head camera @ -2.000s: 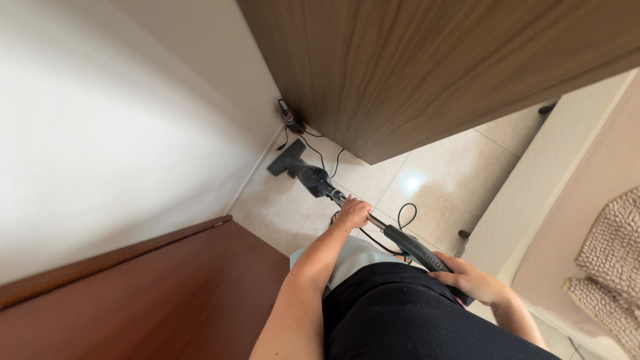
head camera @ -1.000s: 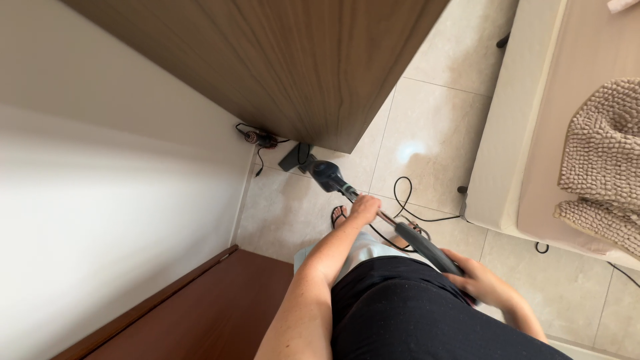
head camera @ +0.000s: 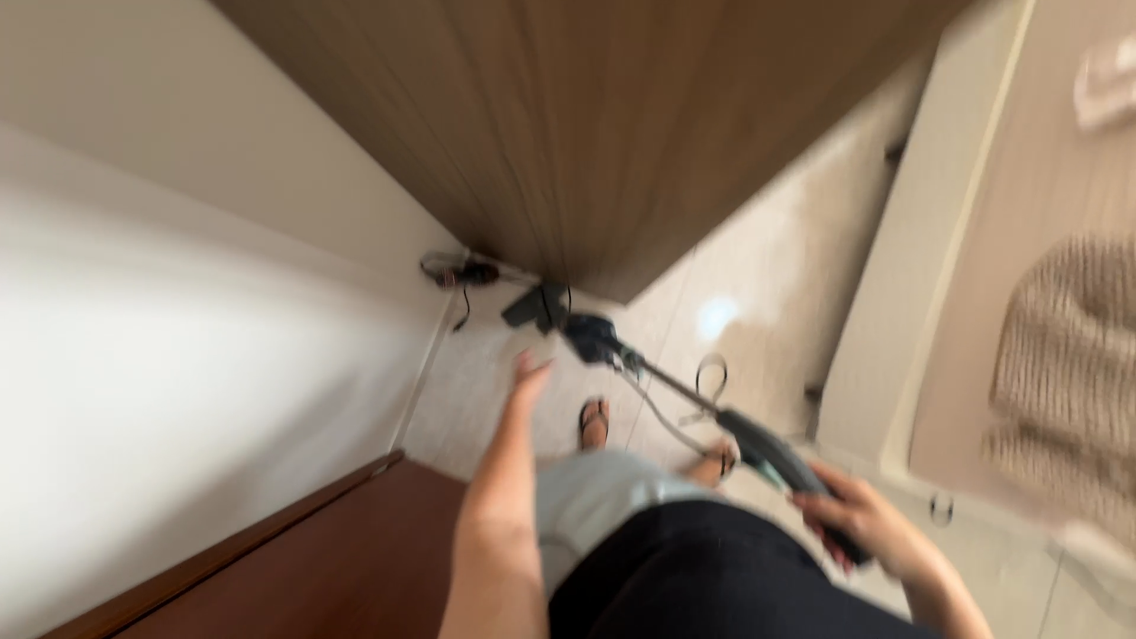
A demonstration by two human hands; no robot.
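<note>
My right hand (head camera: 839, 519) grips the dark handle of a stick vacuum cleaner (head camera: 772, 448). Its thin tube slants up and left to the dark motor body (head camera: 590, 337), and the floor head (head camera: 535, 308) lies by the foot of the wooden cabinet. My left hand (head camera: 532, 368) is off the tube, held out just below the floor head with fingers apart, blurred and holding nothing. A black cord (head camera: 568, 302) passes over or beside the floor head; which one cannot be told.
The wood-grain cabinet (head camera: 568, 133) stands ahead against the white wall (head camera: 177, 355). Cords and a plug or power strip (head camera: 466, 272) lie in the corner. Reddish-brown furniture (head camera: 355, 550) is at lower left. A bed base (head camera: 914, 240) with a knitted blanket (head camera: 1074, 355) stands at right. A looped cord (head camera: 710, 377) lies on the tiles.
My left hand has let go of the vacuum's tube and moved forward and left toward the floor head. My right hand has stayed on the handle.
</note>
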